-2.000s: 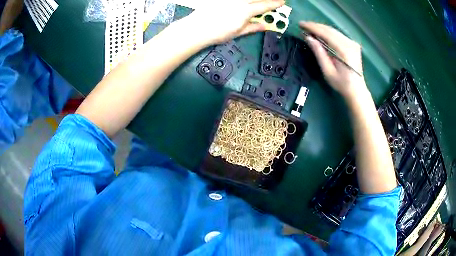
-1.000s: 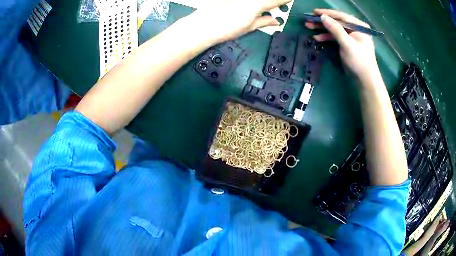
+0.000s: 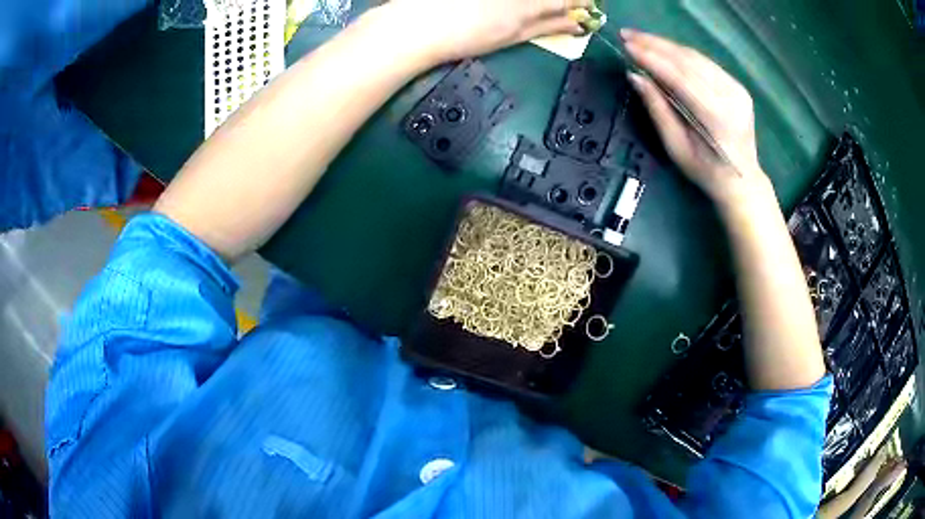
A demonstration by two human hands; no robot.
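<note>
My left hand [image 3: 507, 22] is at the top edge, with its fingertips on a pale adhesive sticker sheet [image 3: 564, 45]. My right hand [image 3: 700, 106] holds slim tweezers [image 3: 678, 106], their tip pointing up and left toward the sheet and my left fingertips. Several black camera lens covers [image 3: 454, 114] lie flat on the bench below the hands. Another lens cover [image 3: 585, 114] lies just below the sheet. Whether the tweezer tip grips anything cannot be told.
A black box [image 3: 477, 357] is heaped with gold rings [image 3: 512, 279]. A white marker [image 3: 623, 208] lies at its upper right corner. A glossy black tray [image 3: 852, 243] is at right, a dotted white sheet [image 3: 241, 61] at upper left, another person's blue sleeve [image 3: 61, 152] at far left.
The tweezers have swung from pointing left to pointing up-left, with their tip now by my left fingertips. Less of the sticker sheet shows than before.
</note>
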